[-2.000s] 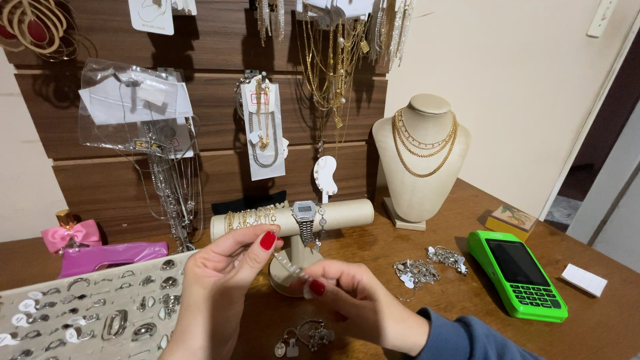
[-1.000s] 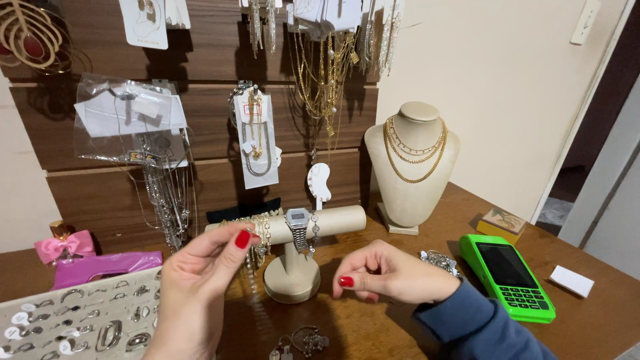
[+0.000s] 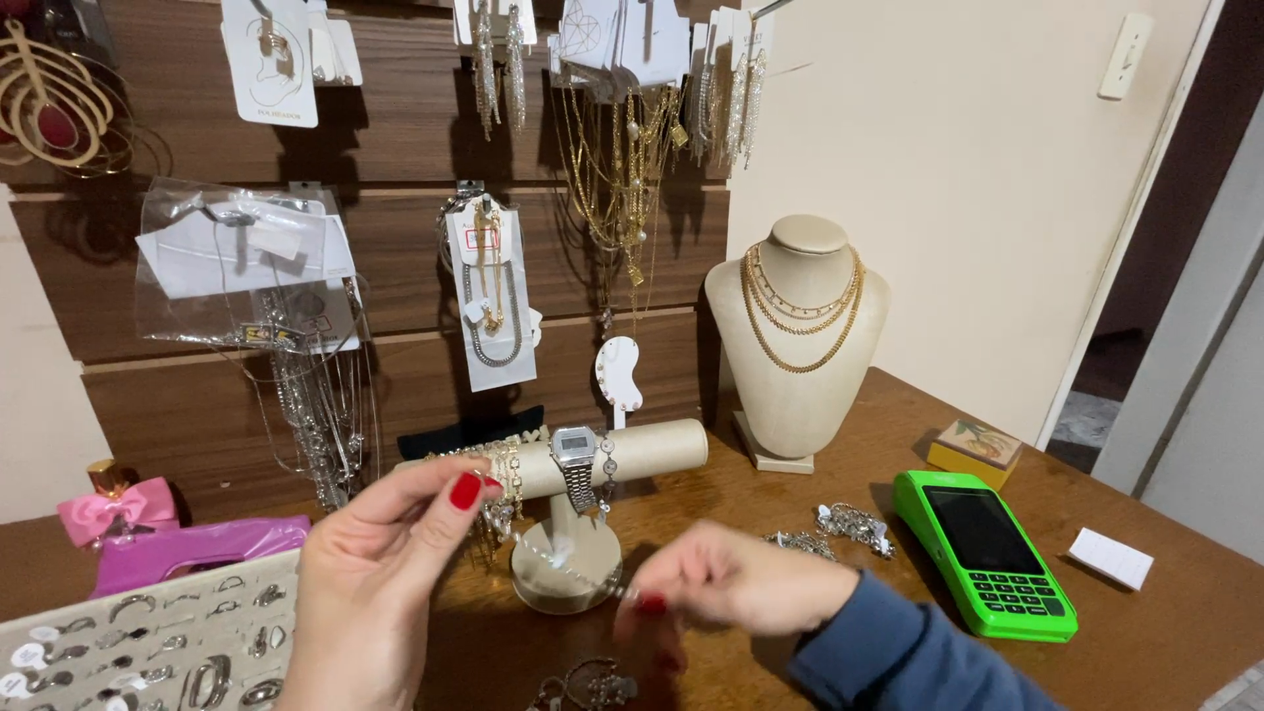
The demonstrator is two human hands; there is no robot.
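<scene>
Between my two hands a thin silver-coloured chain bracelet [image 3: 553, 561] is stretched. Thumb and forefinger of my left hand [image 3: 395, 563] pinch one end, in front of the left part of a cream bracelet stand [image 3: 652, 449]. My right hand [image 3: 726, 583], blurred, holds the other end low, right of the stand's round base. On the stand's bar hang several gold-coloured bracelets [image 3: 509, 474], a silver digital wristwatch [image 3: 575, 449] and a dark-stone bracelet [image 3: 608, 464]. More silver-coloured bracelets [image 3: 592, 683] lie on the table below my hands.
A ring tray [image 3: 128, 652] is at lower left, beside a purple plastic item [image 3: 197, 548]. At right stand a necklace bust [image 3: 805, 415], a green card terminal [image 3: 987, 553], a small box [image 3: 975, 452] and a white card [image 3: 1111, 559]. Jewellery hangs on the slatted wood panel [image 3: 395, 385].
My hands were close together two seconds ago, then apart. One second ago the chain hung from my left hand; now my right hand has its other end and it spans between them.
</scene>
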